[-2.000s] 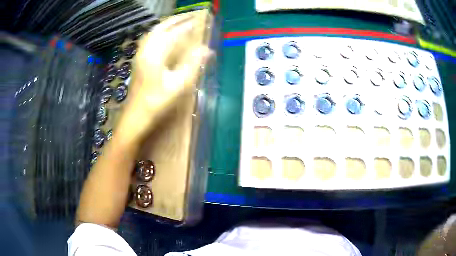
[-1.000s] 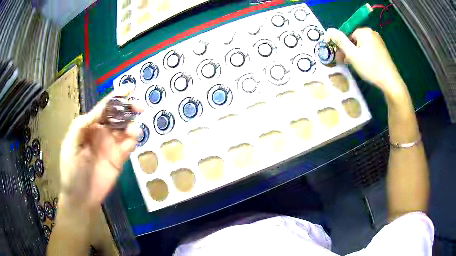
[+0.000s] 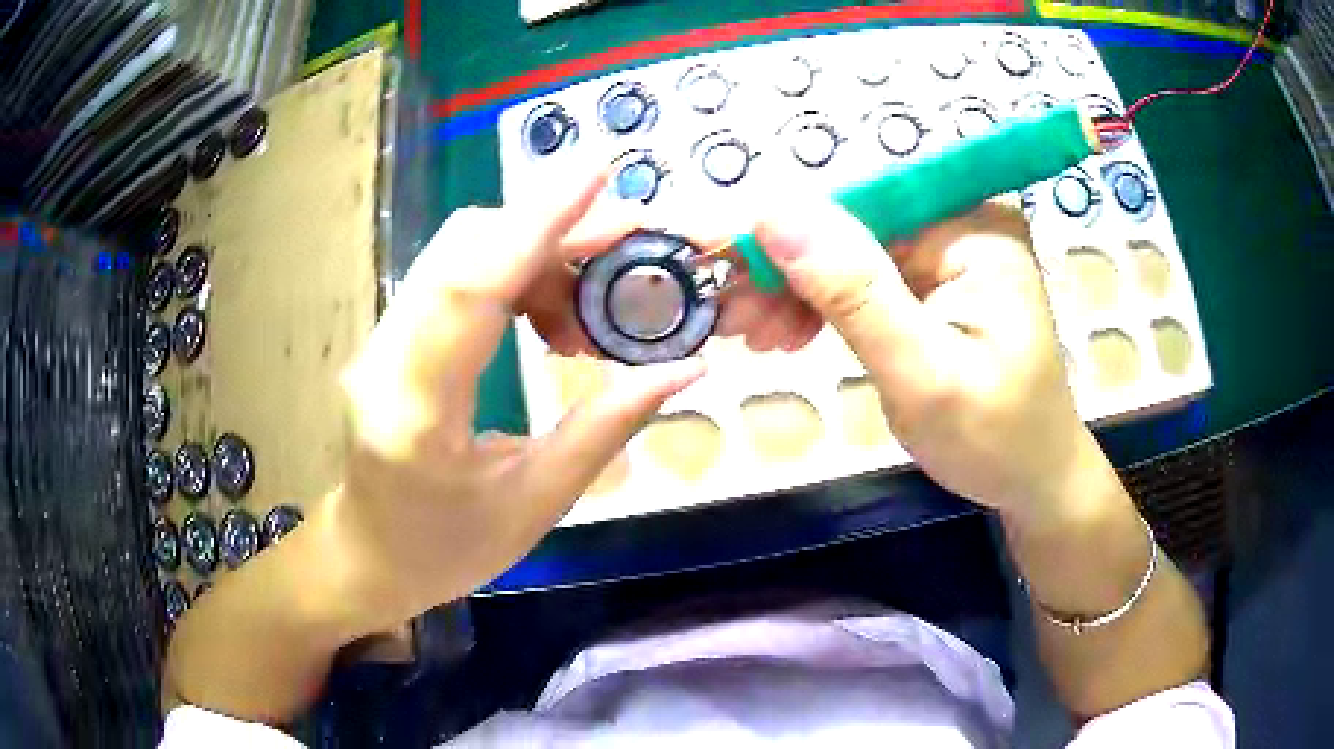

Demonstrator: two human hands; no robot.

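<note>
My left hand (image 3: 454,395) holds a round speaker driver (image 3: 644,300) by its rim, back side up, above the white nest tray. My right hand (image 3: 936,351) holds the green test probe (image 3: 951,179) between thumb and fingers. The probe's tip end is at the solder tabs on the driver's right edge; whether the tips touch cannot be told. The white nest tray (image 3: 1192,329) lies behind and below both hands. Its upper rows hold speakers back up, and its lower pockets show tan. The hands hide part of its middle.
At left, a tan supply board (image 3: 300,278) carries several dark face-up speakers along its left side. Stacked trays (image 3: 132,88) stand upper left, with more at the upper right edge. A red probe wire (image 3: 1222,84) runs to the upper right. The green mat has red and blue tape.
My left hand has brought the driver from the tray's left side to the view's middle and turned it back up. My right hand has moved left from the tray's right end, bringing the probe to it.
</note>
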